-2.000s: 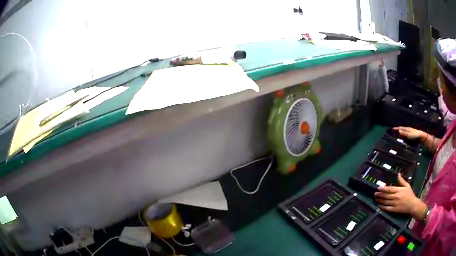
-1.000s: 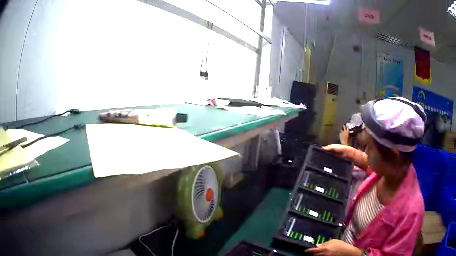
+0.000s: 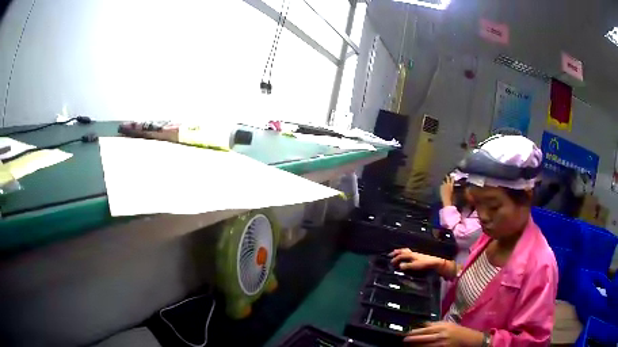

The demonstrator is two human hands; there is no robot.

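Neither of my hands is in the picture. Nearest in front of me, a black compartment tray is cut off by the bottom edge. Beyond it a second tray lies on the green bench, with dark devices in its pockets, small white labels and faint green lines. A coworker in a pink coat has one hand at the tray's far end and the other at its near end. More black trays stand farther back.
A green fan stands under the green-topped shelf. A large white sheet overhangs the shelf edge. A white cable loops at the lower left. Blue bins stand behind the coworker. Another person is partly hidden.
The view has swung up and to the right. The coworker's tray, tilted up in both hands a second ago, now lies flat on the bench. The yellow tape and small dark pad are out of view.
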